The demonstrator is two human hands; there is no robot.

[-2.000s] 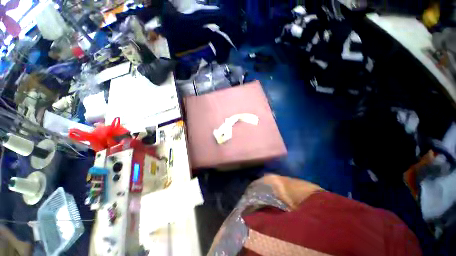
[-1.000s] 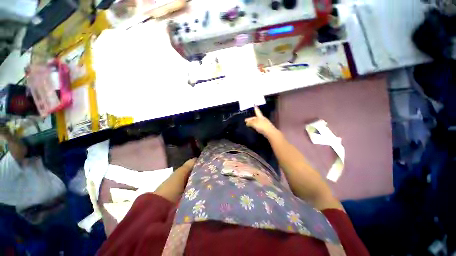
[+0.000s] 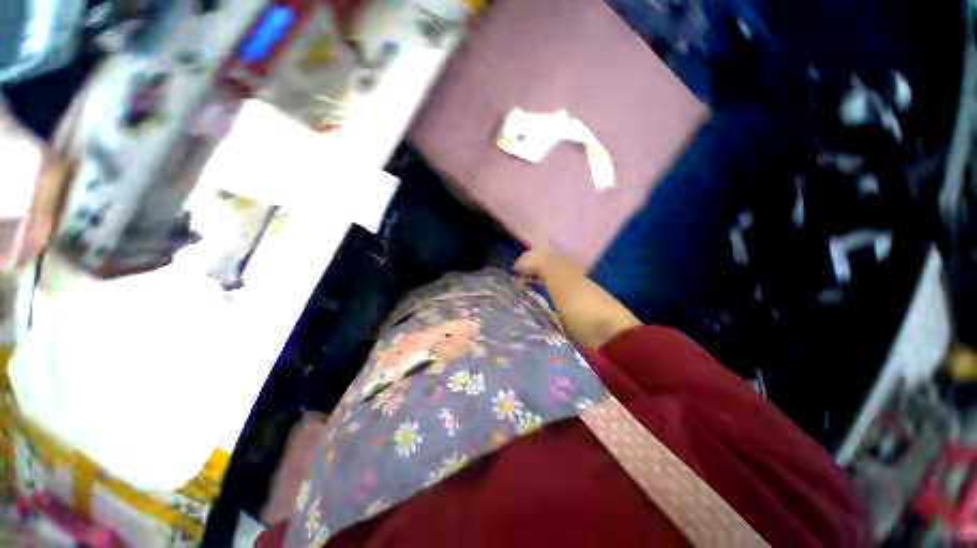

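Observation:
My right hand is small and blurred beside the near corner of the pink panel, by the apron's edge. Its fingers are partly hidden, and I cannot tell whether it holds anything. My left hand is not in view. A crumpled cream-white strip lies curved on the pink panel. The sewing machine, blurred, stands at the upper left on the white table. A white sheet or piece juts over the table edge.
The flowered apron covers my lap. Yellow tape shows at the table's lower left end. The dark blue floor at the right has white scraps. A pale edge and clutter are at the far right.
The view has turned to the right. My right hand has moved from the white piece at the table edge to beside the pink panel. My left forearm has left the picture.

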